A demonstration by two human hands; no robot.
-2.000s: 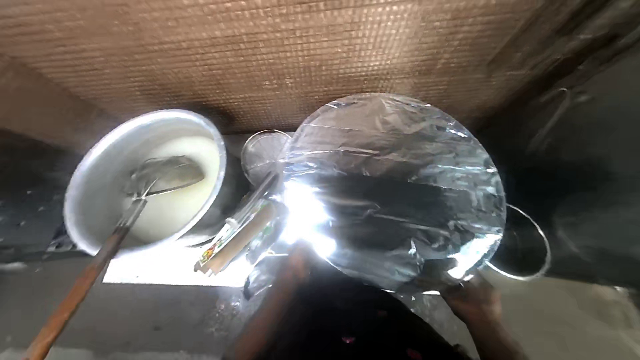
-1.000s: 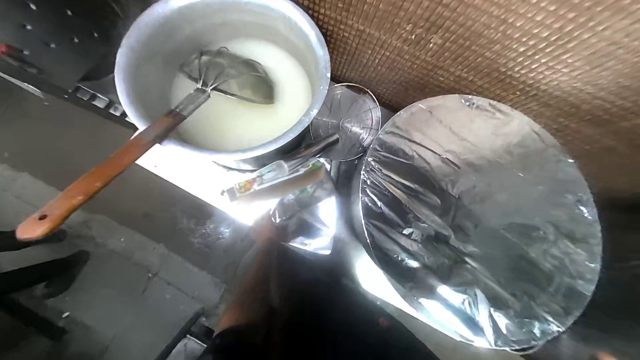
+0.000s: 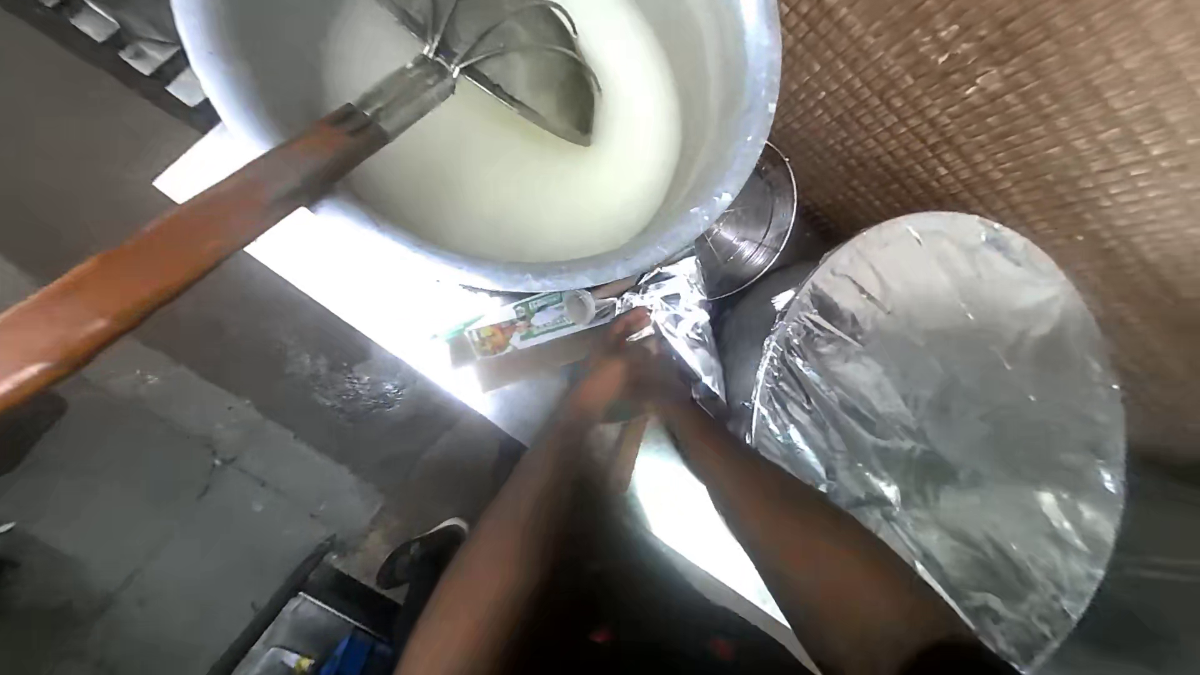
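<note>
My left hand (image 3: 603,375) and my right hand (image 3: 656,370) are close together at the open foil box (image 3: 539,328), blurred and partly covering each other. Crumpled aluminium foil (image 3: 689,314) lies against the fingers, beside the foil roll (image 3: 579,307). Which hand grips what cannot be told. Above them stands a large metal pot (image 3: 750,103) of pale liquid (image 3: 525,211). A wire-framed strainer (image 3: 544,84) with a wooden handle (image 3: 197,239) rests in it. To the right is a large round vessel covered with foil (image 3: 975,394).
A round metal strainer (image 3: 750,225) lies between the pot and the foil-covered vessel. Behind them rises a woven-textured brown wall (image 3: 1012,112). The bright metal counter edge (image 3: 347,291) runs diagonally. Below left are the floor, a shoe (image 3: 422,553) and a dark container (image 3: 309,628).
My right hand has come from the foil-covered vessel's near side to the foil box, beside my left hand. The foil there is more crumpled. The view has swung left and closer.
</note>
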